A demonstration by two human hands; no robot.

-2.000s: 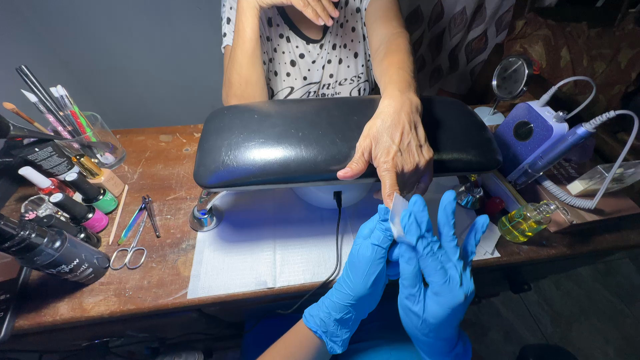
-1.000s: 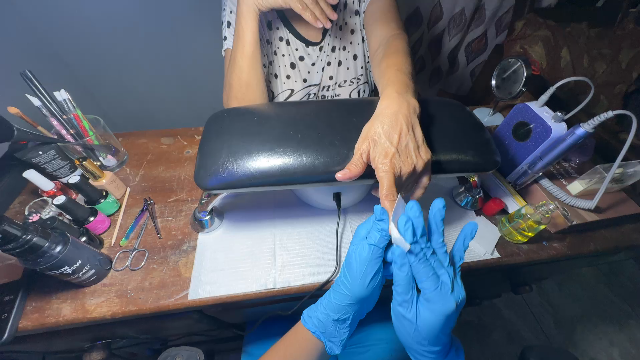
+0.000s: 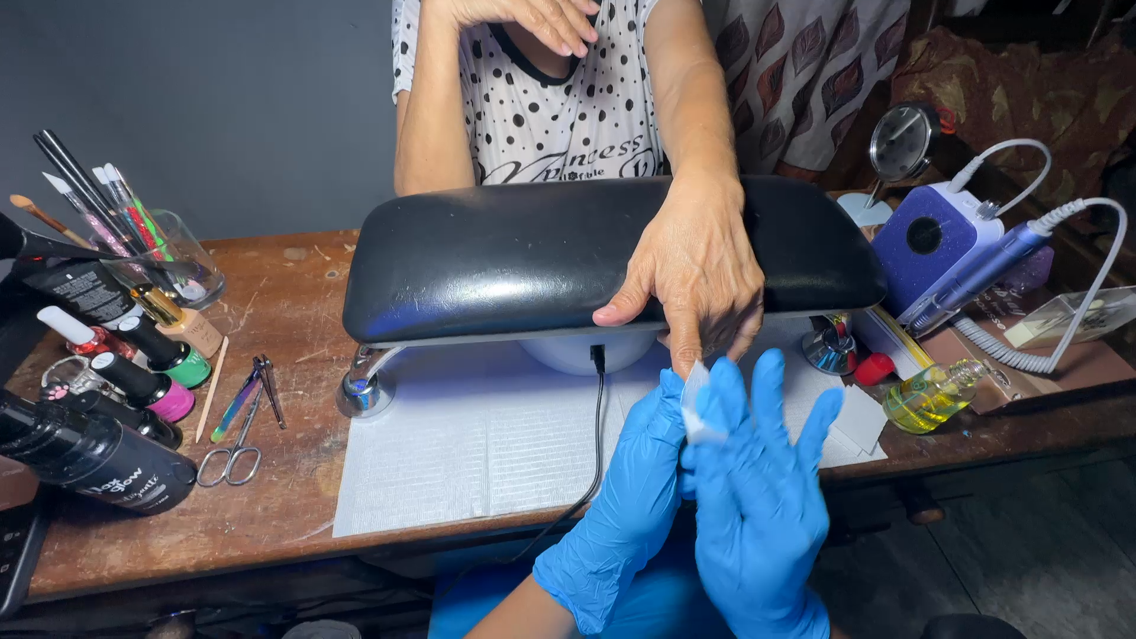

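The other person's hand (image 3: 701, 257) lies palm down over the black padded armrest (image 3: 515, 257), one finger pointing down toward me. My left hand (image 3: 626, 497), in a blue glove, grips that finger near its tip. A small white wipe (image 3: 701, 408) is pinched between the thumb and forefinger of my right hand (image 3: 768, 497), also gloved in blue, against the same fingertip. The other fingers of my right hand are spread. The nail itself is mostly hidden by the wipe and gloves.
A ribbed white paper towel (image 3: 444, 461) lies under the armrest, crossed by a black cable (image 3: 596, 444). At left are small scissors (image 3: 232, 461), nail polish bottles (image 3: 169, 395) and a cup of brushes (image 3: 200, 266). At right stand a purple nail drill unit (image 3: 932, 240) and a yellow oil bottle (image 3: 932, 395).
My right hand has shifted slightly about the fingertip, with the wipe still in it. My left hand keeps its hold on the finger.
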